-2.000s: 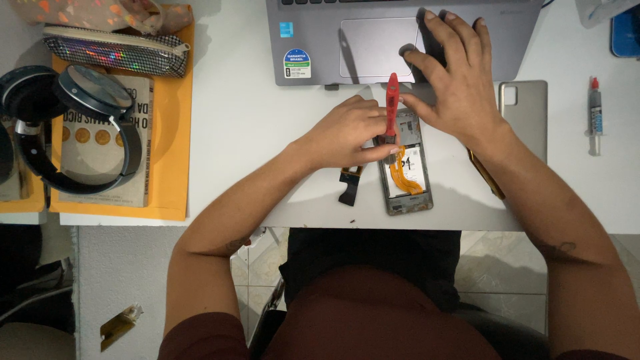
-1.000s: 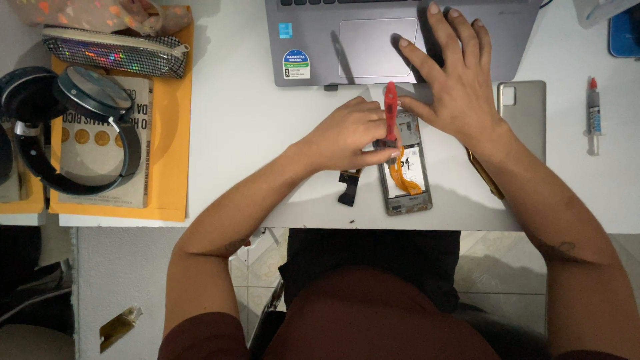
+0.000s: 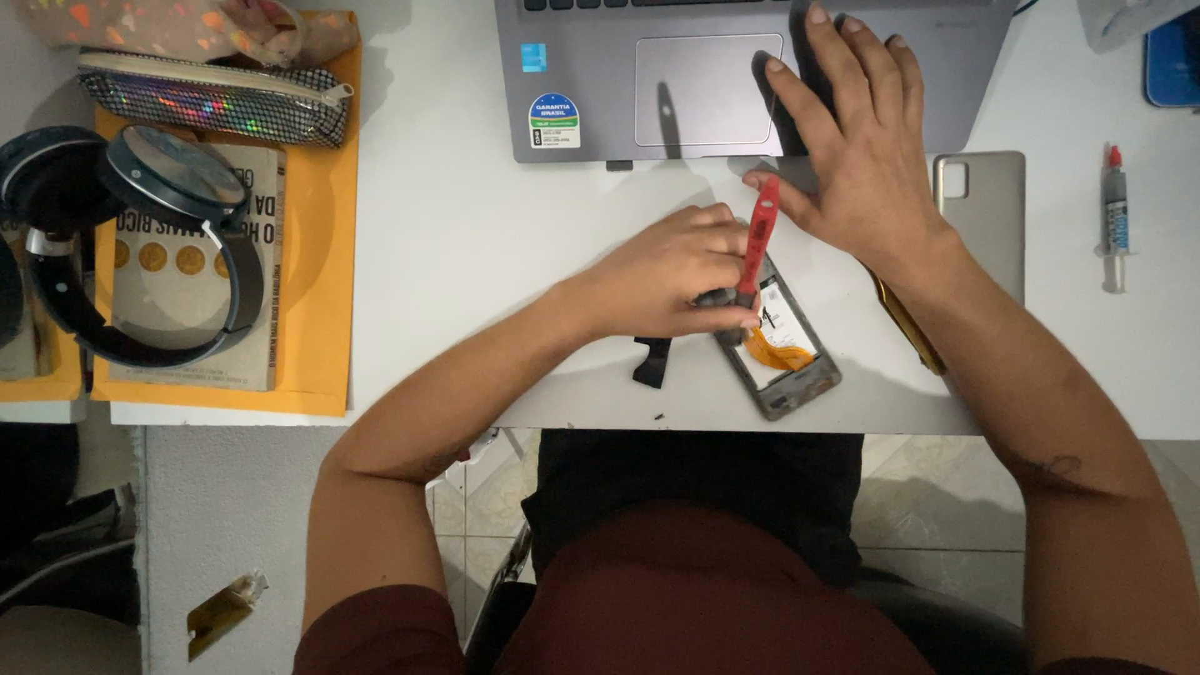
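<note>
My left hand [image 3: 670,272] holds a red-handled brush [image 3: 760,234], its handle pointing up and its lower end hidden by my fingers. Under that hand lies an opened smartphone [image 3: 797,389], tilted, with a white battery area and an orange flex cable [image 3: 780,353] showing. Part of a black component [image 3: 652,363] sticks out below the hand, left of the phone. My right hand [image 3: 862,159] is spread with empty fingers over the right palm rest of a grey laptop [image 3: 586,103], its thumb near the brush handle.
A phone back cover [image 3: 994,216] and a gold-edged item [image 3: 907,323] lie by my right forearm. Farther right is a syringe [image 3: 1116,220]. At left, headphones [image 3: 248,291] and a pencil case [image 3: 216,98] rest on a book [image 3: 187,319] and yellow envelope [image 3: 323,309].
The phone has turned, its lower end swinging to the right. The brush handle now leans to the right; before, it stood nearly straight.
</note>
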